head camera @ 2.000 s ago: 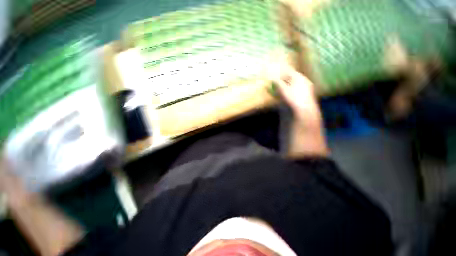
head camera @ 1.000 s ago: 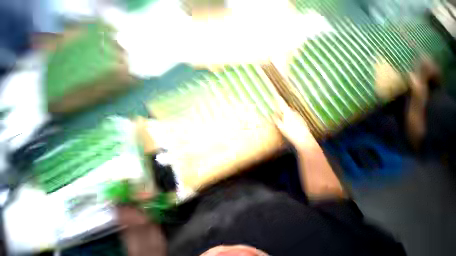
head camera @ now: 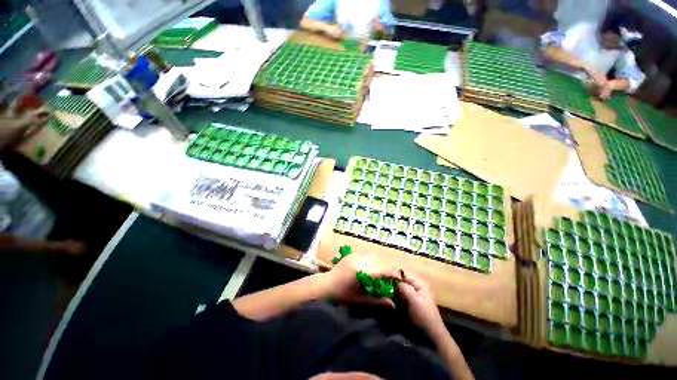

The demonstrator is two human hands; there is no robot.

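My left hand is closed around a bunch of bright green strips near the front edge of the cardboard. My right hand is beside it, with its fingertips closed on a small dark piece at the bunch's right side. Some green also sticks out above my left hand. A grid of small square green units lies on the cardboard sheet just beyond my hands.
A dark phone lies left of the grid. A paper-covered stack with green units is farther left. Stacked cardboard and another green grid are at right. Workers sit across the table; another person is at far left.
The view has shifted and become sharper. My left hand has moved from the left side to the cardboard's front, bringing green strips. My right hand has come down from the board's right edge to meet it.
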